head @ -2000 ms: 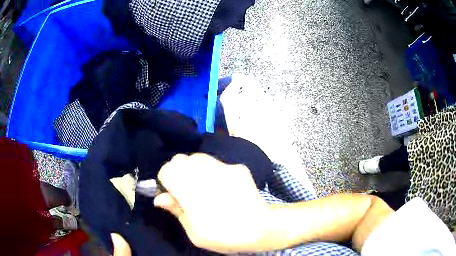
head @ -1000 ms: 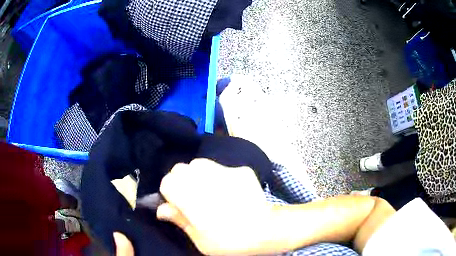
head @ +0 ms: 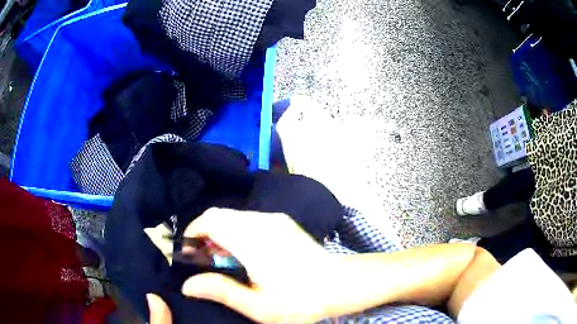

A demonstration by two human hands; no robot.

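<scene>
A navy garment piece [head: 136, 221] lies bunched over my lap, with a narrow gingham edge at its top. My right hand [head: 266, 259] is over its middle, around small thread scissors [head: 212, 254]. Pink and light-blue handles show between thumb and fingers; the blurred dark blades point left at the cloth. My left hand [head: 158, 309] shows mainly as one digit at the bottom edge, pressed on the navy cloth; the rest is hidden or out of the picture. A pale patch shows in a gap of the cloth left of the blades; I cannot tell what it is.
A blue crate [head: 268, 107] ahead left holds navy and gingham garments [head: 95, 166], one draped over its rim [head: 215, 31]. Blue-and-white checked cloth [head: 370, 229] lies under my right forearm. A person in leopard print [head: 557, 183] is at right; dark red cloth [head: 38, 253] is at left.
My right hand's thumb and fingers have spread apart, so the scissors' coloured handles now show. The garment and my left hand have barely moved.
</scene>
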